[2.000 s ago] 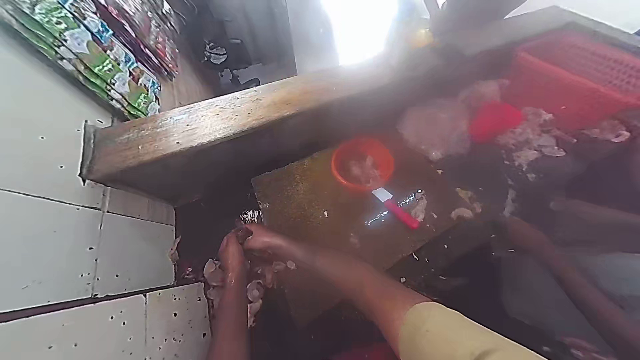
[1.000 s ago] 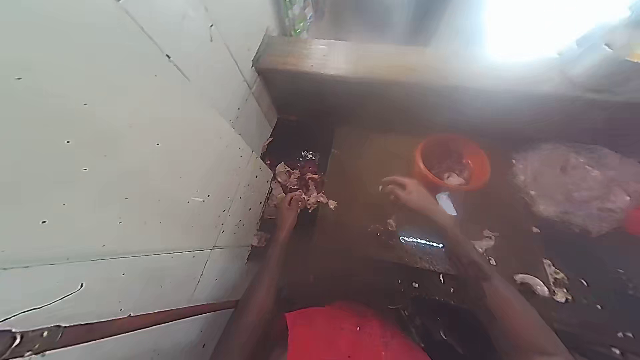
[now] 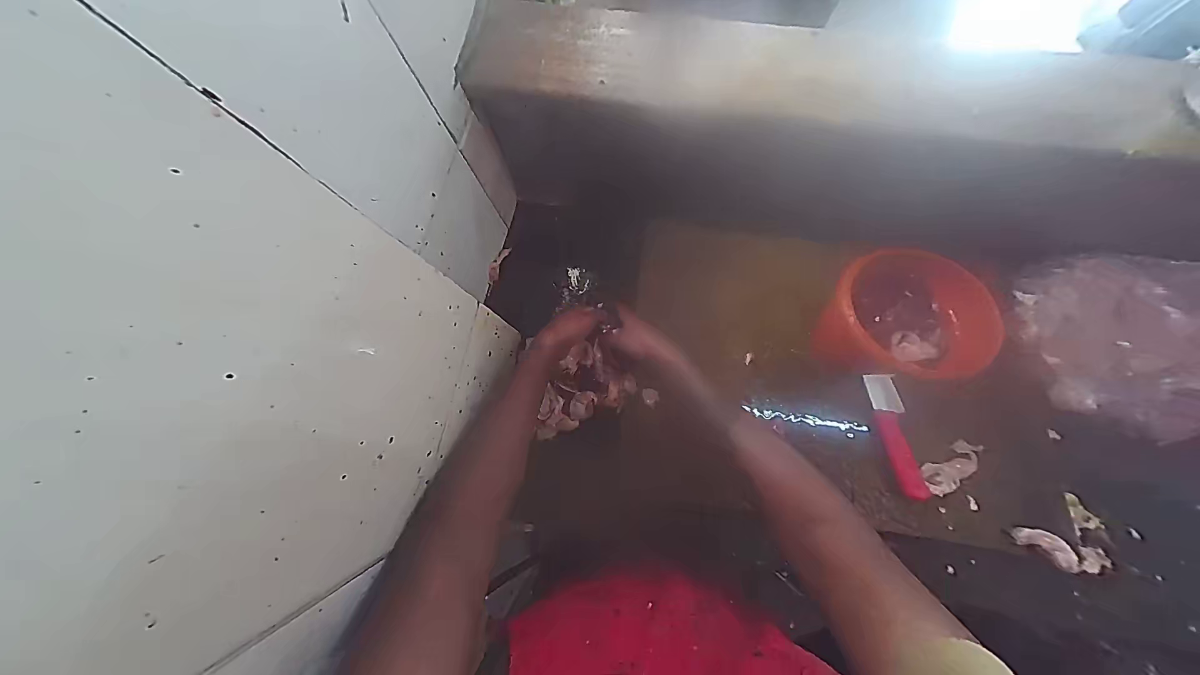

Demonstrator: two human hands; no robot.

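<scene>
My left hand [image 3: 567,328] and my right hand [image 3: 637,336] are close together over a pile of raw meat scraps [image 3: 572,398] beside the tiled wall. Both hands seem to grip one small dark piece between them, blurred and partly hidden by the fingers. Right of them lies a brown cutting board [image 3: 722,291], on which an orange plastic bowl [image 3: 984,323] stands tilted with meat pieces inside. Just below the bowl is a knife with a red handle [image 3: 900,455]; only a short part of its blade shows. A pale meat scrap [image 3: 952,469] lies against the handle.
White wall tiles [image 3: 234,375] rise close on the left. A raised ledge [image 3: 750,66] runs along the back. At the right lies a clear plastic bag [image 3: 1116,337] with pale contents, and more scraps [image 3: 1055,548] are scattered on the dark wet surface near it.
One second ago my right hand was apart from the left, open near the orange bowl; it has moved left to join my left hand at the pile. The view has shifted and turned.
</scene>
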